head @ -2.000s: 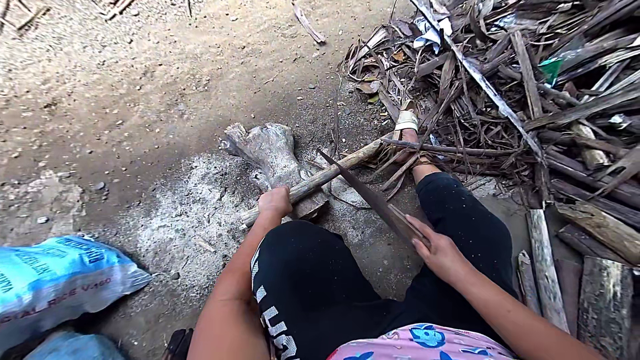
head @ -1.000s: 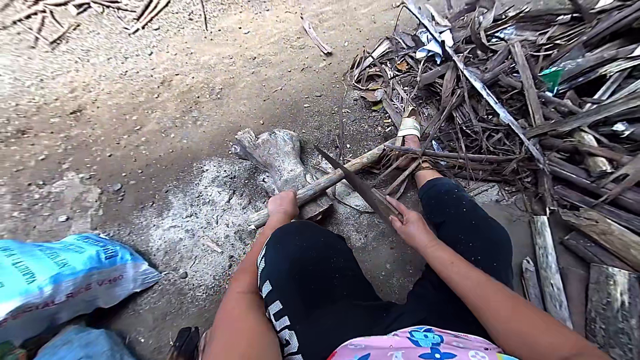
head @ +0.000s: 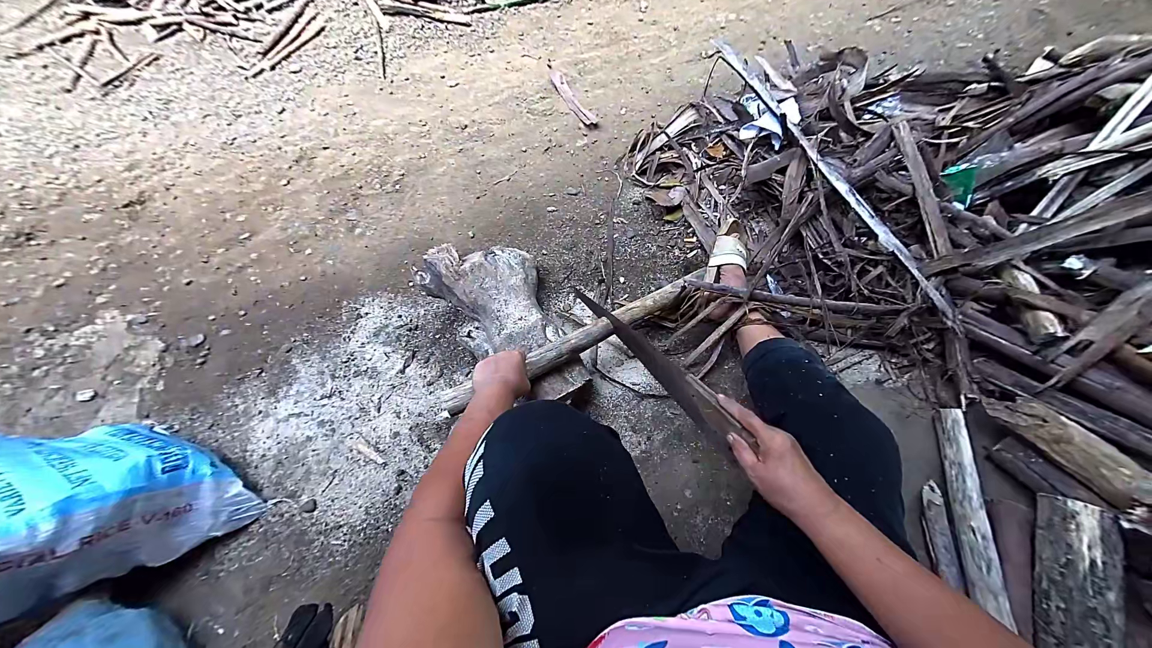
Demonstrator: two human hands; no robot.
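Observation:
A long wooden stick (head: 594, 333) lies slanting across a gnarled grey log (head: 504, 297) on the ground. My left hand (head: 502, 376) grips the stick near its lower left end. My right hand (head: 767, 457) is closed around the wooden handle of a handsaw (head: 661, 364). The saw's dark, tapering blade points up and left, its tip by the stick just right of the log. Whether the teeth touch the wood cannot be told. The stick's far end reaches my sandalled foot (head: 731, 261).
Dry branches and bark form a large pile (head: 900, 198) at the right. Split logs (head: 976, 513) lie at the lower right. A filled blue and white sack (head: 117, 513) stands at the lower left. Pale sawdust (head: 324, 396) covers ground beside the log. Thin sticks (head: 288, 36) lie at upper left.
Between the earlier frames and now, the saw and my right hand have shifted slightly along the blade's line. My left hand stays on the stick.

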